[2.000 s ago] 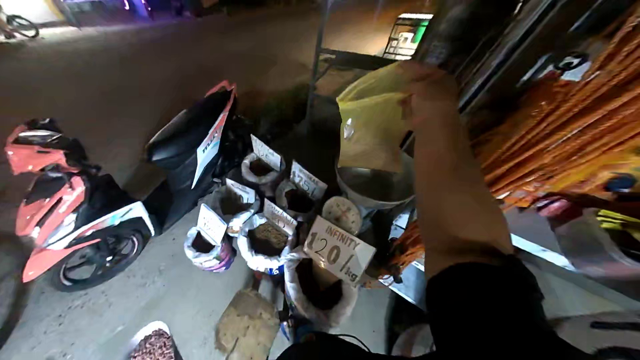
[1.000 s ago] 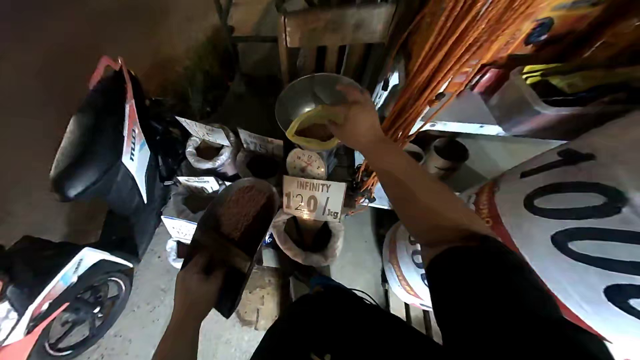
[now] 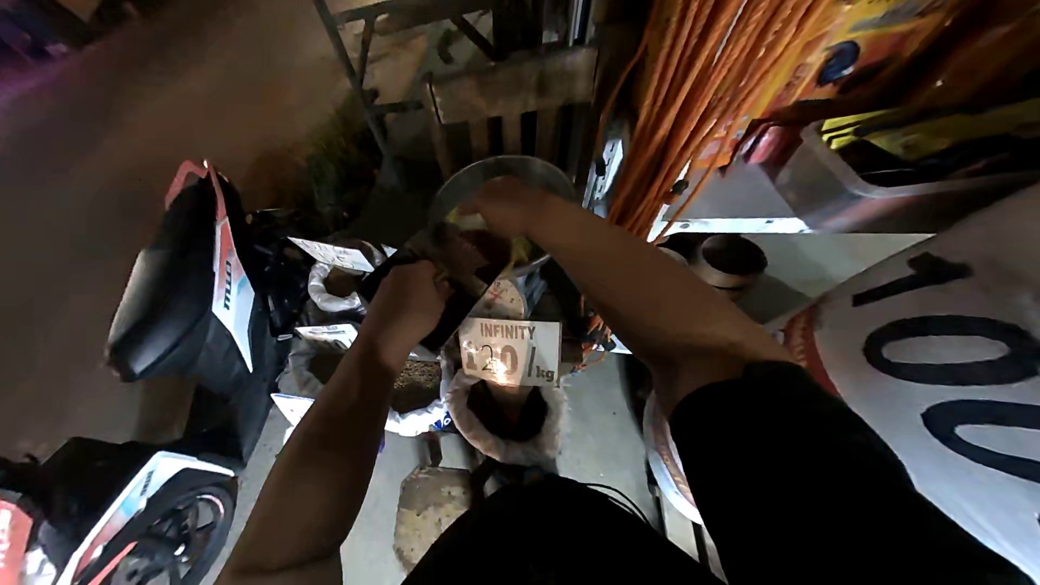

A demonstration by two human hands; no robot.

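Note:
My left hand (image 3: 409, 305) grips a dark scoop (image 3: 451, 325), which tilts toward a round metal pan (image 3: 561, 180). Reddish-brown pellets (image 3: 479, 248) show at the scoop's far end. Over the pan, my right hand (image 3: 508, 207) holds a yellow plastic bag (image 3: 520, 253), mostly hidden by the hand and scoop. The pan sits above a dial scale (image 3: 501, 299). Just below stands a price sign (image 3: 510, 352) in an open sack (image 3: 508, 443) of dark contents. Whether pellets are falling into the bag cannot be made out.
More open sacks (image 3: 418, 386) with price cards stand at the left, beside a parked scooter (image 3: 175, 301). A wooden chair (image 3: 516, 85) is beyond the pan. Orange cords (image 3: 691, 106) hang at the right, near a plastic bin (image 3: 861, 191) and a large marked sack (image 3: 934, 357).
My left hand has brought the pellet-filled scoop from over the sacks up to the pan and bag. My right hand stays at the bag, which was raised above the pan two seconds ago.

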